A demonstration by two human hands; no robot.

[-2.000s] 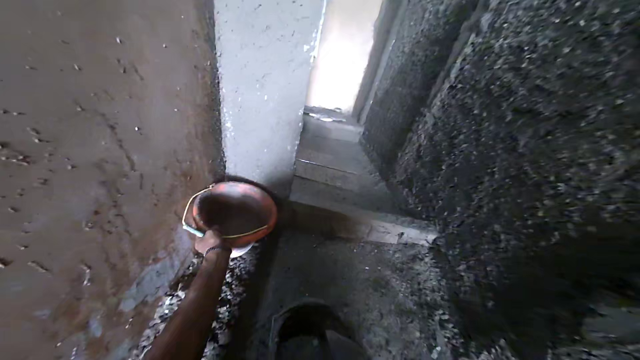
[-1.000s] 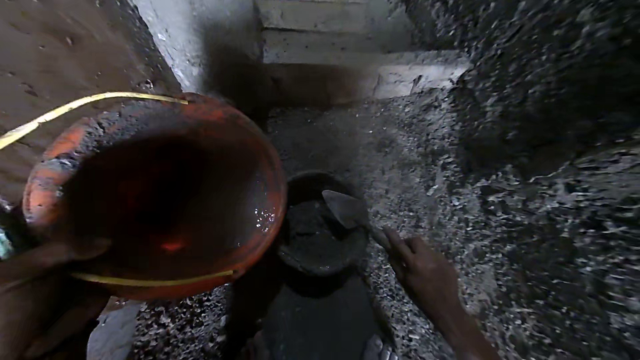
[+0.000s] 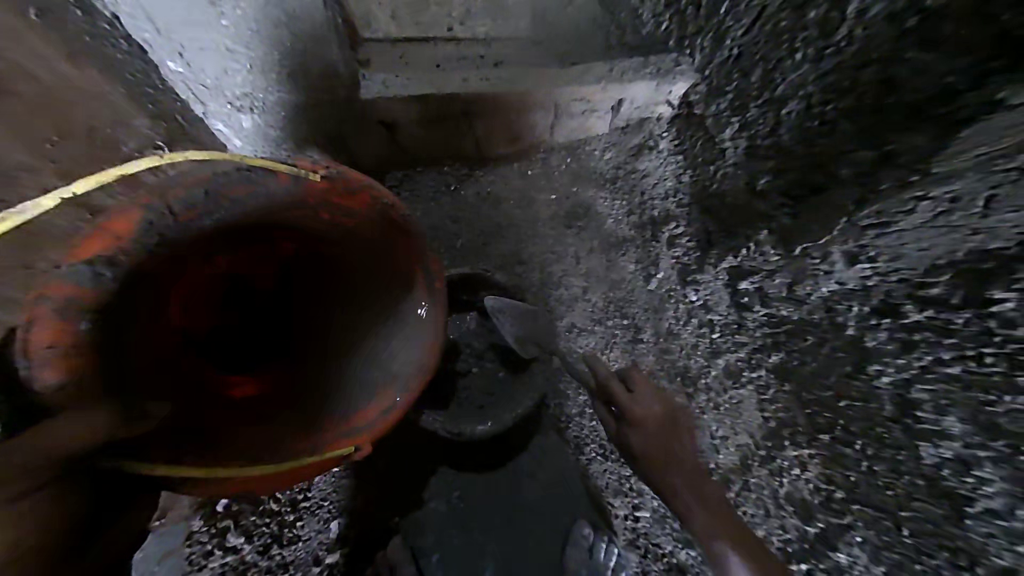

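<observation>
My left hand (image 3: 96,432) grips the near left rim of an orange bucket (image 3: 412,376), which is tilted with its dark mouth toward me; its yellow handle (image 3: 120,172) spans the left side. My right hand (image 3: 648,416) is closed around the handle of a pointed trowel (image 3: 520,324). The trowel's blade lies over a dark round pan (image 3: 480,428) on the floor, which holds grey wet mortar or a similar mix. The orange bucket overlaps the pan's left side in view. My left fingers are mostly in shadow.
A concrete step (image 3: 480,120) crosses the floor ahead. A rough dark wall (image 3: 864,336) rises on the right, and a brown plastered wall (image 3: 48,104) stands at left beside a pale one (image 3: 224,64). Bare feet (image 3: 592,548) show at the bottom.
Two seconds ago my left hand held the orange bucket farther out near the left wall; it is now close to me. My right hand and the trowel have come into view. The view has tipped down.
</observation>
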